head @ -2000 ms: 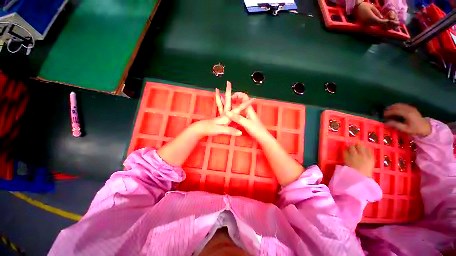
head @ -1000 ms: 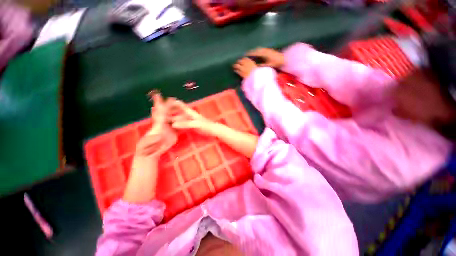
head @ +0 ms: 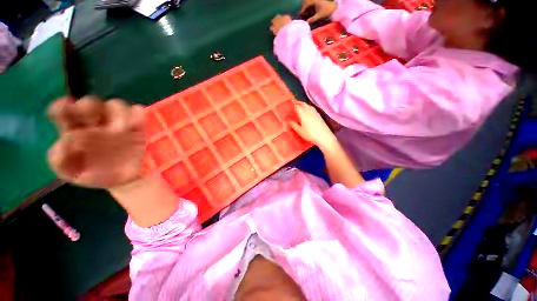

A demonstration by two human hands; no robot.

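Note:
An orange-red compartment tray (head: 221, 126) lies at a slant on the bench in front of me, and its visible pockets are empty. My left hand (head: 97, 141) is raised at the tray's left side, blurred, with fingers curled; I cannot tell if it holds anything. My right hand (head: 306, 123) is on the tray's right edge, with fingers over the rim. Two small round metal parts, one left (head: 178, 72) and one right (head: 217, 56), lie on the green bench beyond the tray.
A pink-and-white marker (head: 60, 222) lies at lower left. A raised green board (head: 29, 117) stands at left. Another person in a pink smock (head: 377, 94) is at right, with a partly filled tray (head: 330, 36). A clipboard (head: 154, 7) lies at the far side.
My hands were together over the tray and are now apart: the left is raised at left, the right is on the right edge. The view has turned towards the right.

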